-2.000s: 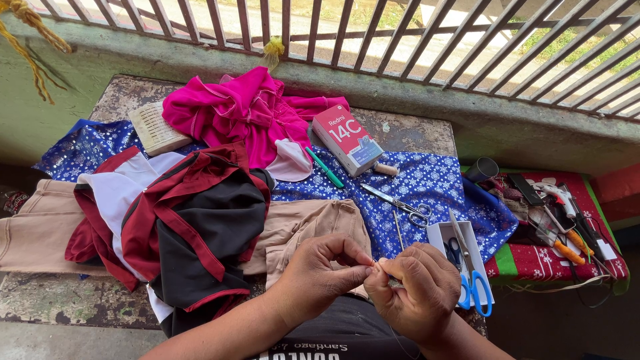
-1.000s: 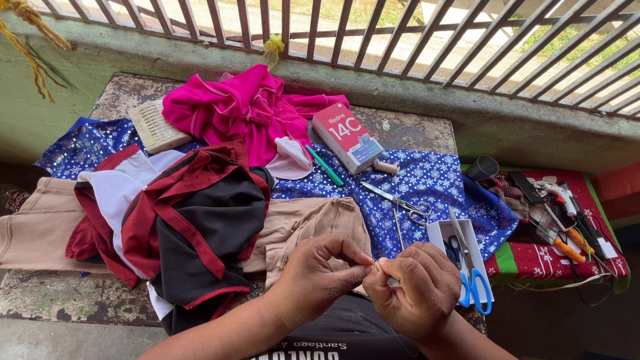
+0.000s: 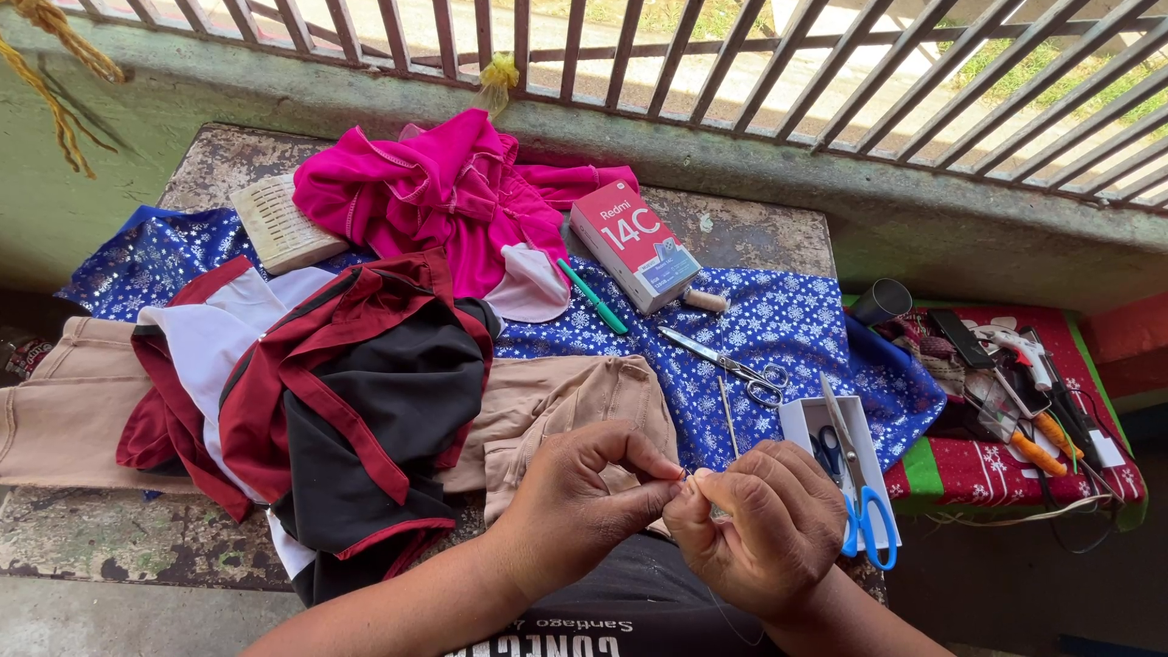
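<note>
My left hand [image 3: 584, 502] and my right hand [image 3: 762, 516] meet at the fingertips above my lap. Each pinches something tiny between thumb and forefinger; it is mostly hidden, and a fine thread [image 3: 721, 607] hangs below my right hand. Beyond my hands lie beige trousers [image 3: 584, 392] and a black, maroon and white garment [image 3: 365, 383]. Metal scissors [image 3: 730, 365] rest partly open on blue snowflake cloth [image 3: 776, 310], near a thread spool [image 3: 705, 300]. Blue-handled scissors [image 3: 871, 525] stand in a white box [image 3: 794, 418] just beyond my right hand.
A bunched magenta garment [image 3: 438, 201], a red and white phone box [image 3: 634, 246], a green pen [image 3: 593, 297] and a pale slotted block [image 3: 285, 224] lie farther back. At right, a glue gun [image 3: 1022, 356] and tools cover a red cloth [image 3: 949, 470]. A barred wall borders the worn table [image 3: 137, 538].
</note>
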